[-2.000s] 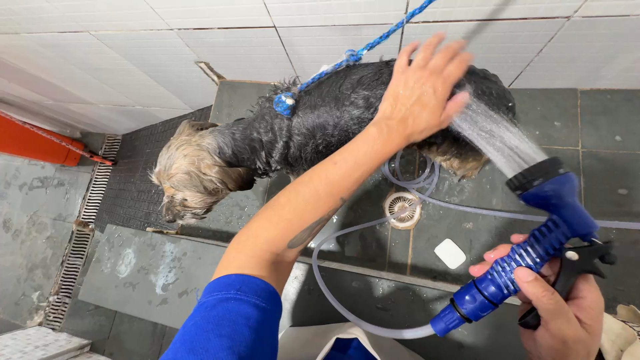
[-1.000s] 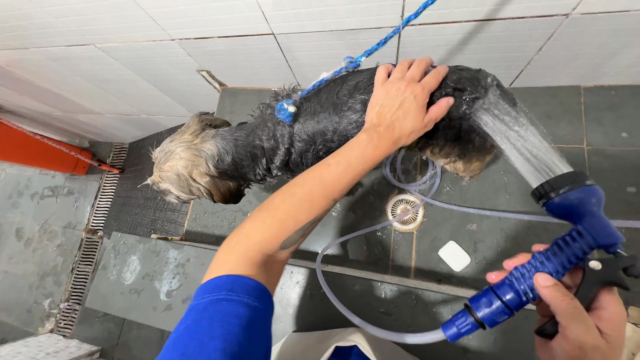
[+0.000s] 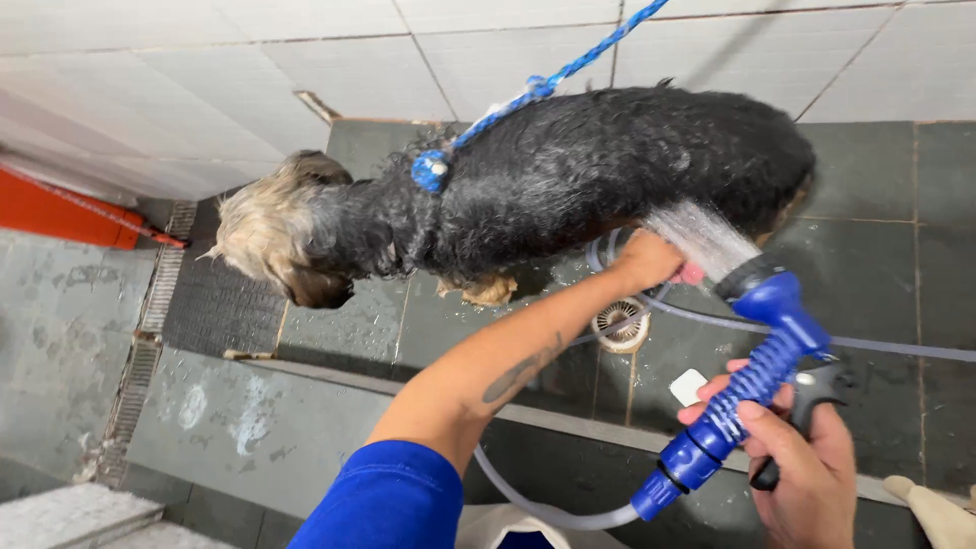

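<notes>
A wet dog (image 3: 595, 168) with a black back and tan head stands along the tiled wall, its head to the left. A blue braided rope (image 3: 587, 57) runs up from its neck. My right hand (image 3: 801, 450) is closed around a blue hose spray nozzle (image 3: 747, 389) with a black trigger. Water sprays from its head onto the dog's lower flank. My left hand (image 3: 656, 259) reaches to the dog's underside near the spray; its fingers are partly hidden by the dog and water. A clear hose (image 3: 549, 515) joins the nozzle's lower end.
A round drain (image 3: 621, 324) lies in the dark tiled floor of the wash area, with a small white square object (image 3: 688, 386) beside it. A raised ledge (image 3: 595, 427) runs along the near side. Further left are a floor grate (image 3: 137, 389) and an orange object (image 3: 65, 206).
My left hand has moved from the dog's back down to its underside. The spray now lands on the lower flank instead of the rump.
</notes>
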